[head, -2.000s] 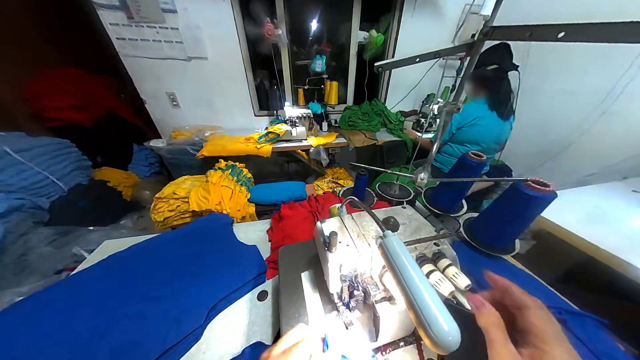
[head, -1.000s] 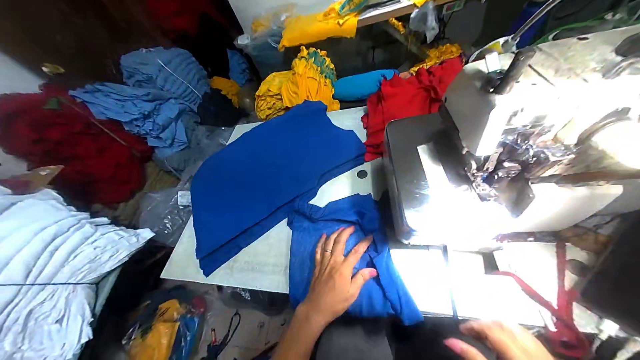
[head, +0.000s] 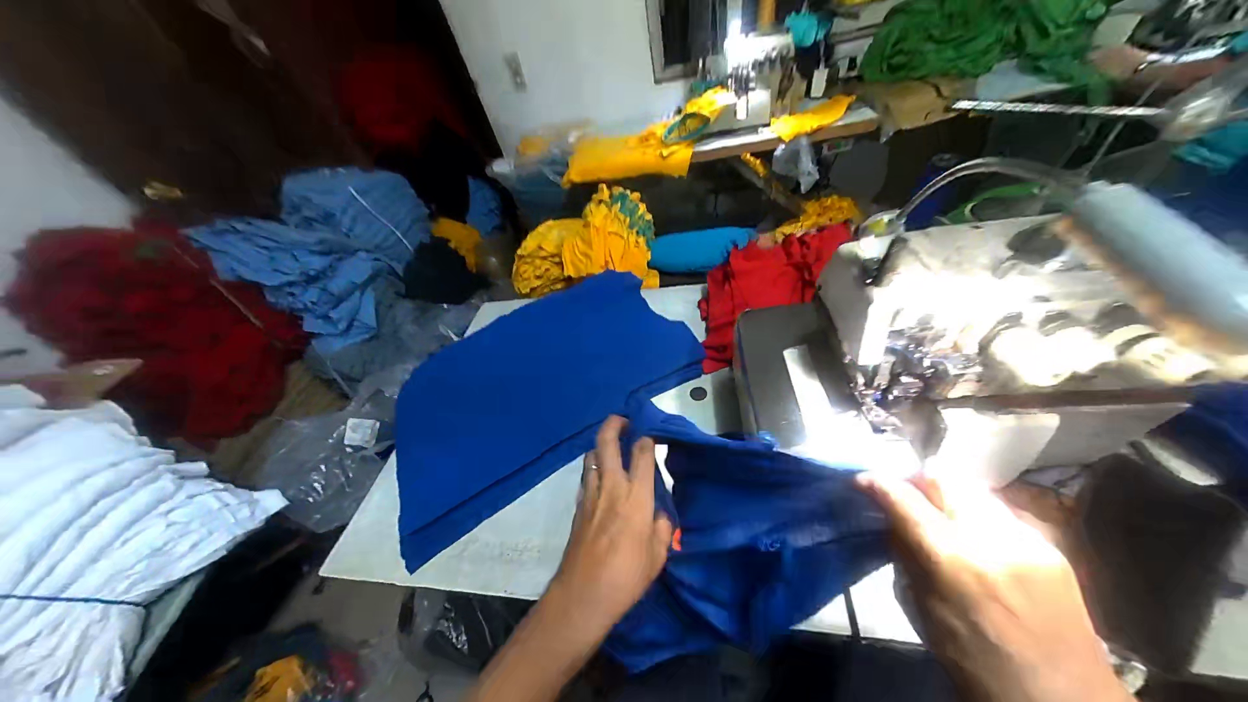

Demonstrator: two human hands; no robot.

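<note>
A blue fabric piece (head: 770, 536) is stretched between my two hands over the front edge of the worktable. My left hand (head: 624, 507) grips its left part, with a ring on one finger. My right hand (head: 975, 556) pinches its upper right edge, brightly lit, just in front of the sewing machine (head: 897, 380), which looks like an overlock. A stack of cut blue fabric panels (head: 546, 390) lies flat on the white worktable (head: 507, 551), left of the held piece.
Red fabric (head: 770, 283) lies behind the machine, under a lamp (head: 1160, 253) at right. Yellow cloth bundles (head: 585, 244) sit behind the table. White folded cloth (head: 78, 507), light-blue cloth (head: 312, 253) and dark red cloth (head: 146, 322) are piled at left. Another sewing machine (head: 751, 88) stands farther back.
My left hand lay spread on the blue piece at the table; now both hands hold that piece stretched up. My right hand has come up to its right edge. The view has shifted.
</note>
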